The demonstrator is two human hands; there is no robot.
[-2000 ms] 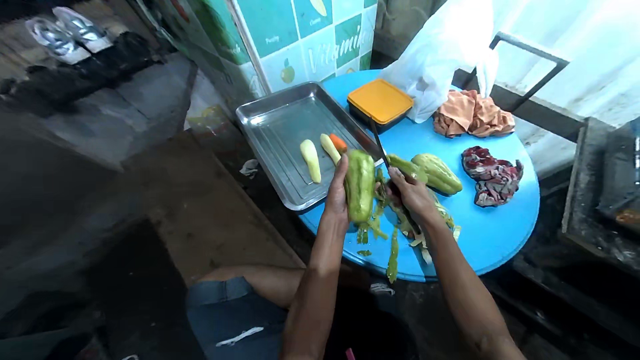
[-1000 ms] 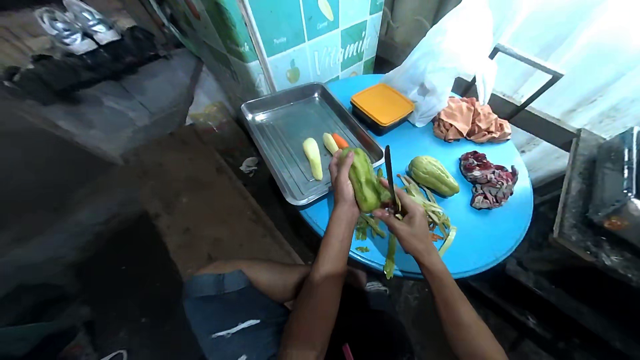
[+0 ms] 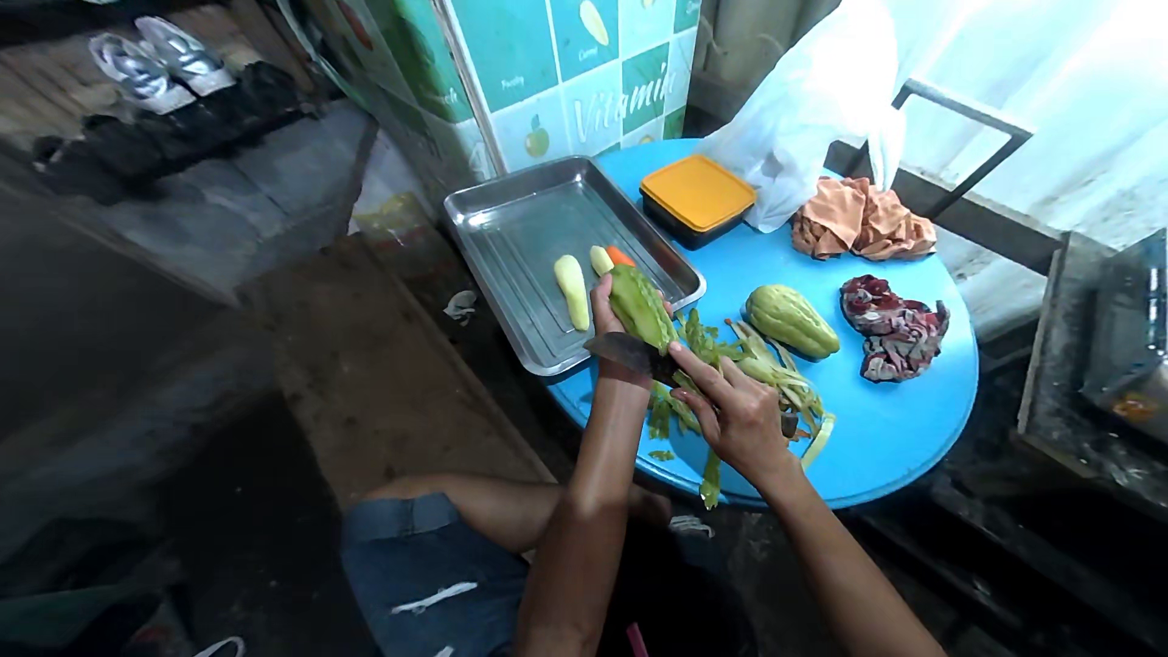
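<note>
My left hand (image 3: pixel 606 310) is closed around a partly peeled green chayote (image 3: pixel 641 308) near the tray's right edge. A dark-bladed knife (image 3: pixel 631 356) is in my right hand (image 3: pixel 737 415), its blade crossing the lower end of the chayote, over my left wrist. Green and pale peelings (image 3: pixel 776 374) lie on the blue round table (image 3: pixel 899 447) beneath and beside my right hand. Another chayote (image 3: pixel 792 321) rests to the right of the peelings. In the metal tray (image 3: pixel 511 315) are a pale peeled vegetable (image 3: pixel 572 292), a second pale piece (image 3: pixel 601 260) and an orange piece, likely carrot (image 3: pixel 621 257).
Behind lie a black container with an orange lid (image 3: pixel 700 193) and a white plastic bag (image 3: pixel 803 119). A peach cloth (image 3: pixel 862 219) and a crumpled dark red patterned cloth (image 3: pixel 894 328) are at the right. A wooden bench (image 3: pixel 383 365) stands left of the table.
The knife has swung from pointing upward to lying across the chayote's lower end, pointing left. My right hand has turned with it. The chayote stays in my left hand.
</note>
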